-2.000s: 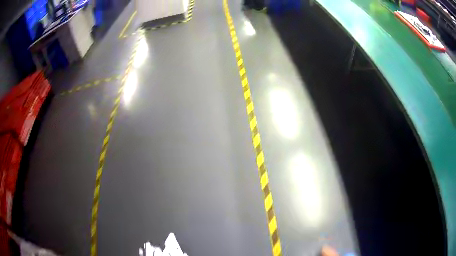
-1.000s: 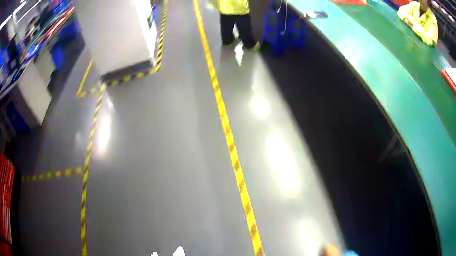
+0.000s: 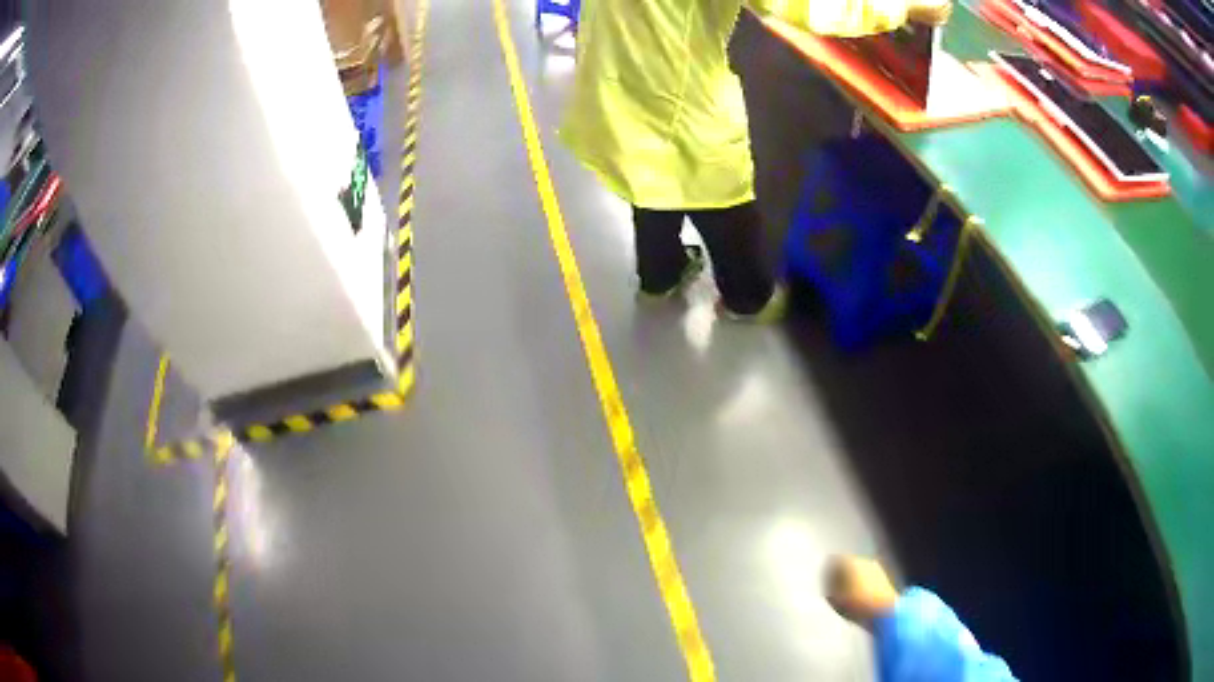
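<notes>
My right hand [image 3: 859, 589], small and blurred, extends from a blue sleeve [image 3: 939, 642] at the lower right, over the grey floor. Its fingers look curled, but I cannot make out whether it holds anything. My left hand is not in view. In front of me is the grey floor [image 3: 466, 466] with a yellow-black line [image 3: 595, 360] running ahead.
A person in a yellow smock [image 3: 672, 107] stands ahead at the green bench [image 3: 1052, 227], one hand at a dark panel on orange foam [image 3: 905, 80]. A blue stool [image 3: 859, 253] is under the bench. A small phone-like thing [image 3: 1098, 327] lies on its edge. A white pillar [image 3: 213, 187] stands left.
The person in yellow, the pillar and the bench items are nearer. My right hand and sleeve show more. The white shapes at the bottom edge are out of view.
</notes>
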